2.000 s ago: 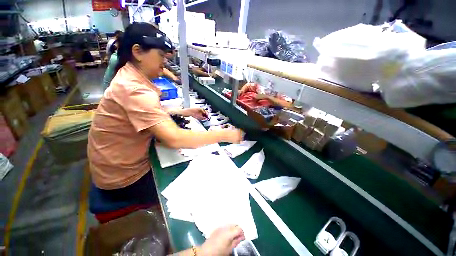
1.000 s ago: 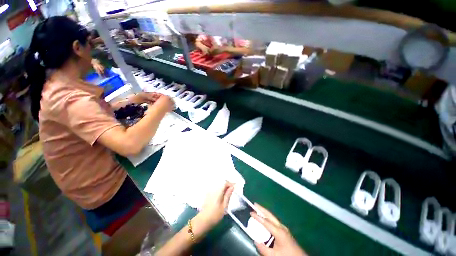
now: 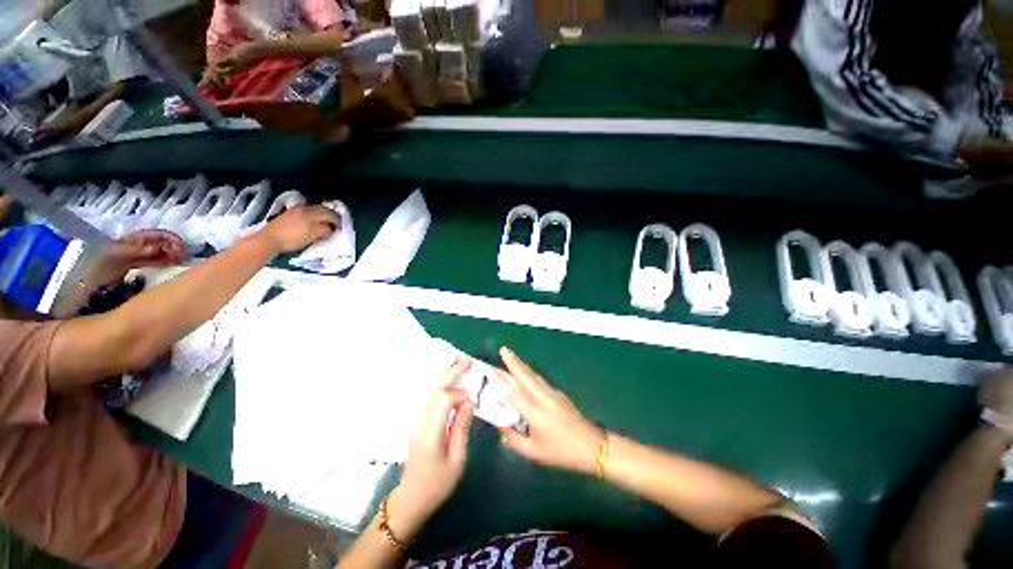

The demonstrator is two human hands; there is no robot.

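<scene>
My left hand and my right hand are both on one white plastic unit, just right of the pile. My right hand grips its lower right end; my left fingers are at its upper left end, by the edge of a white sleeve. How far the sleeve covers the unit is unclear. A large fanned pile of flat white sleeves lies on the green bench left of my hands. A bagged unit lies on the belt beyond the pile.
White loop units stand in groups on the green belt. The neighbour's arm reaches over the belt at left, near dark cables and a blue bin. Another person's arm is at far right. Small cartons stand across.
The view has swung right and down. My hands have come together around the unit, which was held lower over the bench. The neighbour's hand has reached onto a unit on the belt.
</scene>
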